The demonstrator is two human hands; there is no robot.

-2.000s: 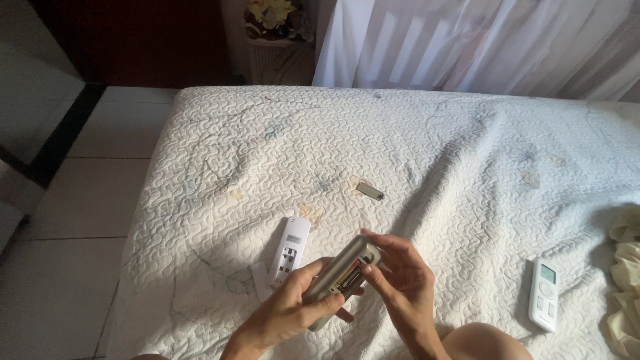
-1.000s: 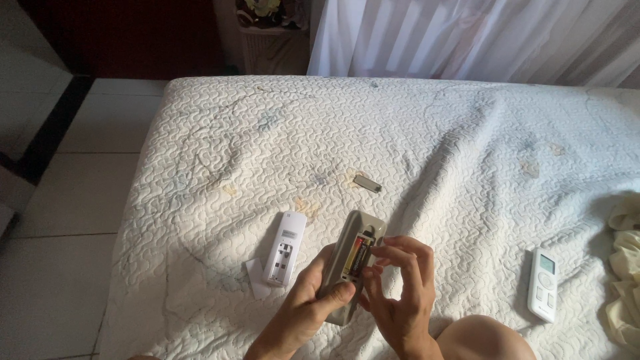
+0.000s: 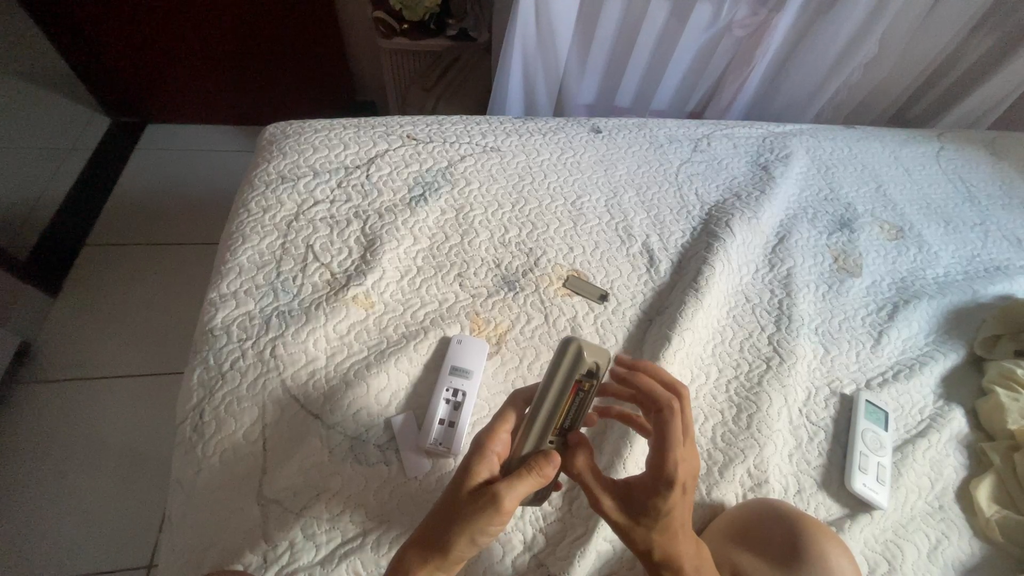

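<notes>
My left hand [image 3: 500, 472] grips a grey-beige remote control [image 3: 548, 416], its back turned up and its battery compartment uncovered. Batteries [image 3: 572, 412] with black and copper casings lie in that compartment. At the remote's right side is my right hand [image 3: 648, 448], thumb at the lower end of the compartment and fingers spread and curved; whether it grips anything is unclear. A small grey battery cover [image 3: 586, 289] lies beyond the remote. To the left, a white remote [image 3: 456, 396] rests back up with its battery bay uncovered and no batteries in it, beside a white cover [image 3: 410, 445].
A quilted white bedspread [image 3: 416, 224] lies under everything. Another white remote with a small screen [image 3: 870, 448] is at the right, near crumpled pale yellow cloth [image 3: 1004, 432]. My bare knee [image 3: 780, 540] shows at the bottom. Sheer curtains [image 3: 680, 56] hang beyond the bed.
The remote in my left hand has turned between frames, its compartment facing up throughout. My right fingers, close over the batteries a second ago, are now more spread beside the remote.
</notes>
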